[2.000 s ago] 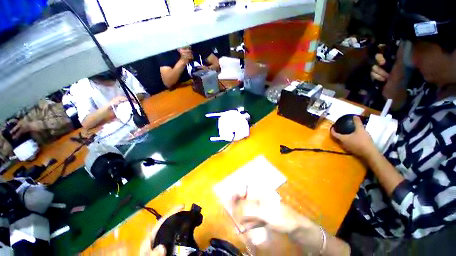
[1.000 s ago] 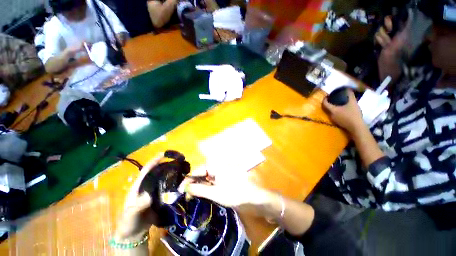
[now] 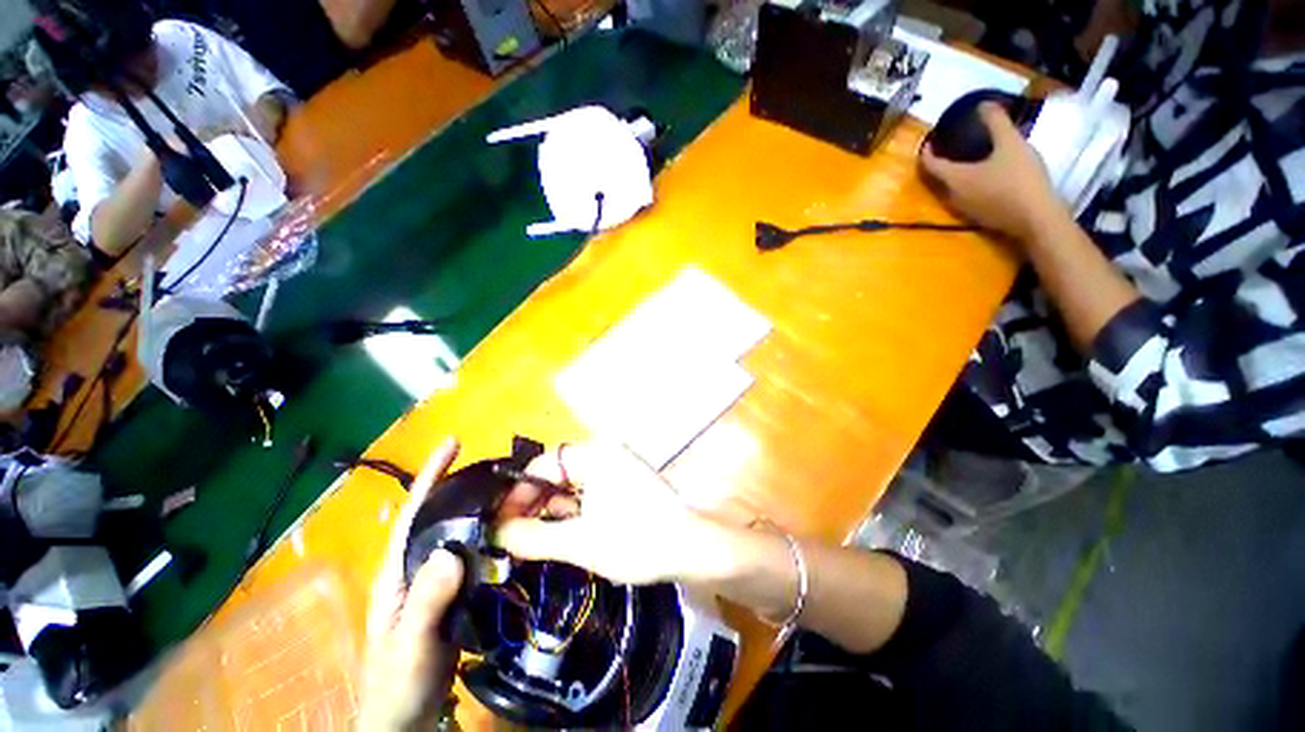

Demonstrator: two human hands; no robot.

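Note:
My left hand point(image 3: 408, 615) holds the black base cover point(image 3: 447, 522) upright, its thumb on the cover's near side. My right hand point(image 3: 608, 518) has its fingertips inside the cover's opening, pinching at something small that the fingers hide. The open camera housing point(image 3: 687, 665), white outside and black inside, lies just below my hands at the bottom of the view. Thin yellow, red and blue wire leads point(image 3: 568, 608) run between the cover and the housing. A black pigtail cable point(image 3: 379, 468) extends left from behind my left hand.
White paper sheets point(image 3: 666, 365) lie mid-bench. A finished camera point(image 3: 594, 167) and an unfinished camera point(image 3: 215, 353) are on the green strip; more units point(image 3: 65, 601) are heaped left. A clear plastic tray point(image 3: 272, 665) is lower left. A black metal-fronted box point(image 3: 816, 79) stands near a right-hand worker's hand point(image 3: 1002, 179).
The view has tilted down. My right hand has come from over the paper sheets to the black base cover, and the open housing with its wires has come into view.

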